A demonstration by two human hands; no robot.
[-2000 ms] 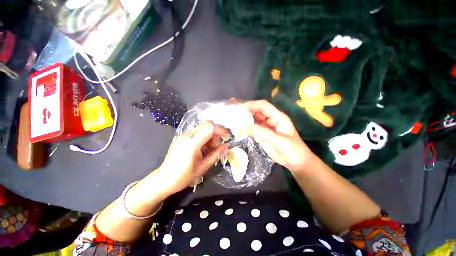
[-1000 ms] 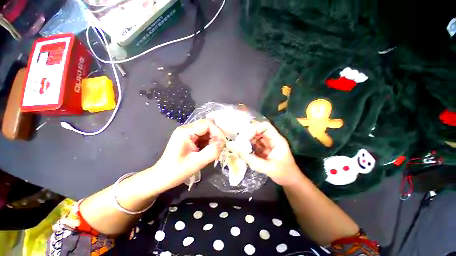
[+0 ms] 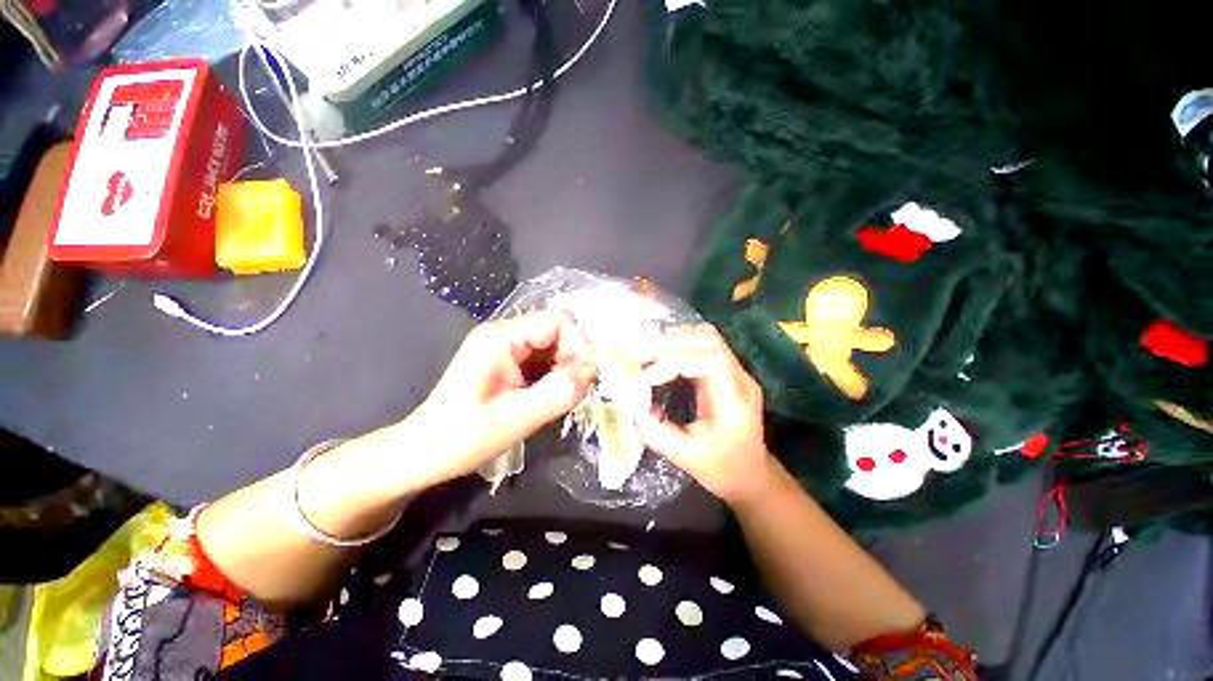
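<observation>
A crumpled clear plastic bag (image 3: 572, 482) lies in front of the polka-dot apron, with pale cream pieces (image 3: 617, 446) on it. My left hand (image 3: 499, 393) and my right hand (image 3: 705, 406) are raised over the bag, a short gap apart. Both have thumb and fingers pinched around a small whitish piece (image 3: 615, 353) between them. Glare washes out its outline, so its exact shape is hidden. A small pale scrap (image 3: 503, 466) lies below my left hand.
Black beads (image 3: 459, 262) lie left of the bag. Green plush garments (image 3: 785, 266) with appliqués fill the right. A red box (image 3: 146, 166), yellow block (image 3: 261, 226), brown case (image 3: 40, 253), white cable (image 3: 286, 286) and green-and-white box (image 3: 386, 53) stand at left. Red cords (image 3: 1051, 512) lie far right.
The view has shifted, so the table items sit differently in the picture. My hands stay over the bag; my right fingers have closed in from a wider spread around the pale piece.
</observation>
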